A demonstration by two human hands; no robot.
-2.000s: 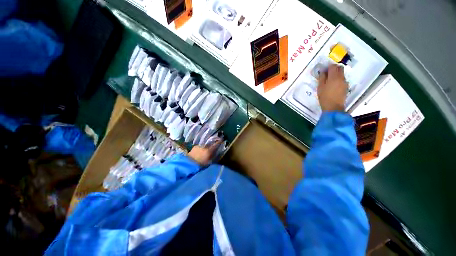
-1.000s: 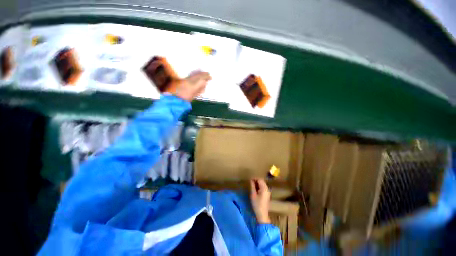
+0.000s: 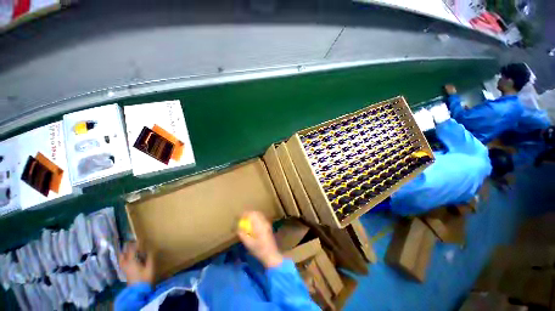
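My right hand [image 3: 260,238] holds a yellow charger plug [image 3: 245,225] over the near right part of the shallow brown working carton [image 3: 201,203]. My left hand [image 3: 136,263] is at the carton's near left corner, beside the pouches, fingers apart; I see nothing in it. White-grey pouches [image 3: 73,246] lie in rows at the left. An open white retail box [image 3: 96,147] with a yellow plug in its insert stands on the green belt. Printed white lids [image 3: 159,135] lie on both sides of it.
A divided carton [image 3: 365,161] of yellow-black plugs rests, tilted, on stacked brown cartons right of the working carton. Empty cartons and flaps [image 3: 316,267] are below it. People in blue smocks [image 3: 447,167] are at the right. A grey metal edge [image 3: 201,79] runs behind the belt.
The view has turned right, bringing the divided carton and people into view. My left hand has moved from the retail boxes to the working carton. My right hand has taken hold of a plug.
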